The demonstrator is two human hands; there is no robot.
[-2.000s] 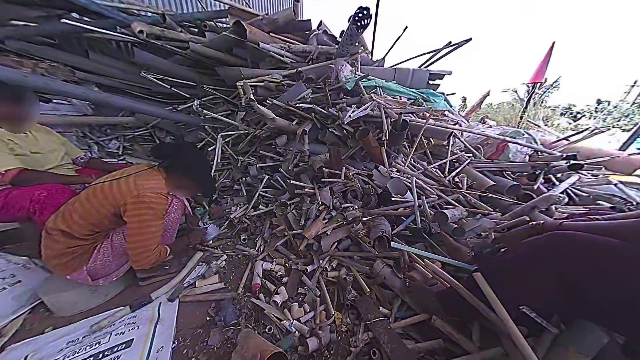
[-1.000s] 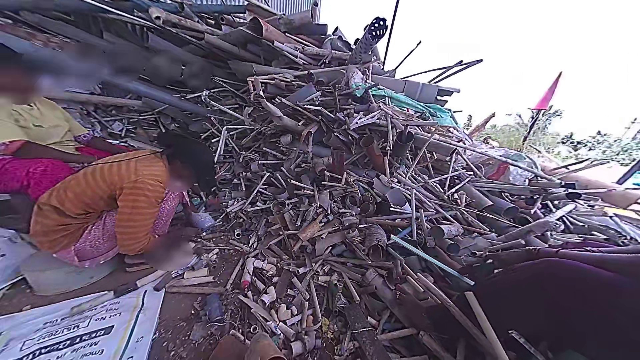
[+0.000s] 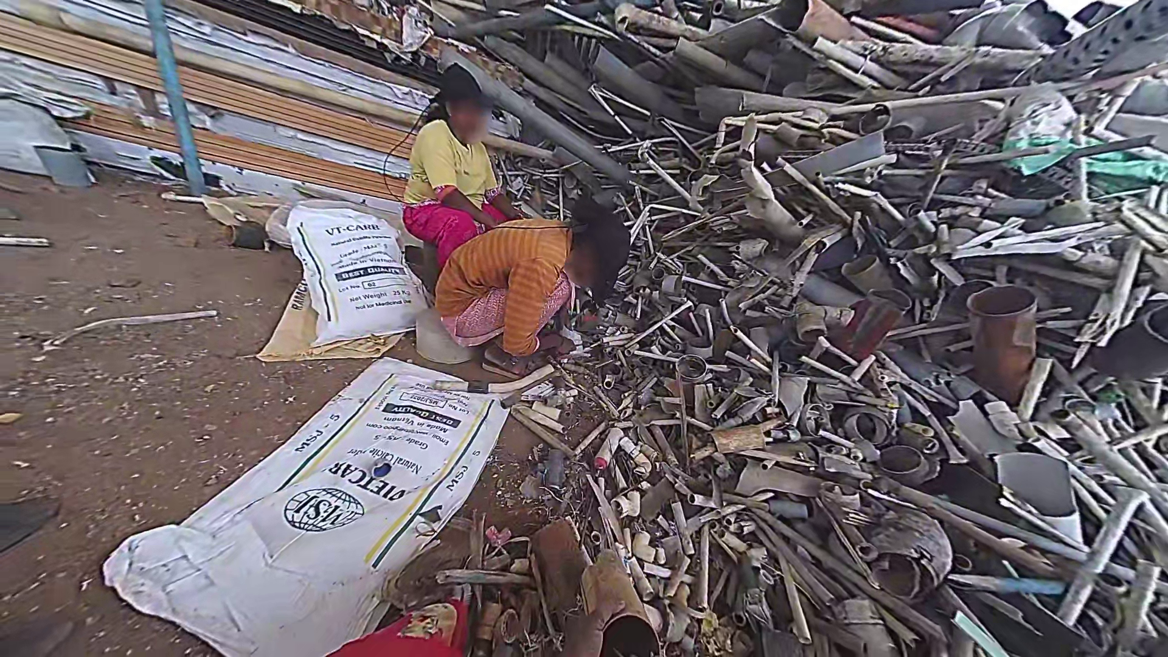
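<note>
Neither my left hand nor my right hand can be made out in the head view. Red cloth with a print (image 3: 406,631) shows at the bottom edge. Just right of it, a short wide brown pipe piece (image 3: 620,607) lies with its open end toward me. Small cream pipe fittings (image 3: 643,547) and thin pipe offcuts lie beyond it, in a large heap of scrap plastic pipes (image 3: 821,411). A white woven sack with printing (image 3: 301,538) lies flat on the soil at the left of the heap.
A person in an orange striped top (image 3: 511,283) crouches at the heap's edge, hands low among pieces. Behind sits a person in a yellow top (image 3: 452,169). A filled white sack (image 3: 356,274) lies beside them. A blue pole (image 3: 175,100) stands at the upper left.
The view has swung left and down. The dark purple cloth at the right edge of the earlier frames is out of view. The person in the orange top still crouches at the heap.
</note>
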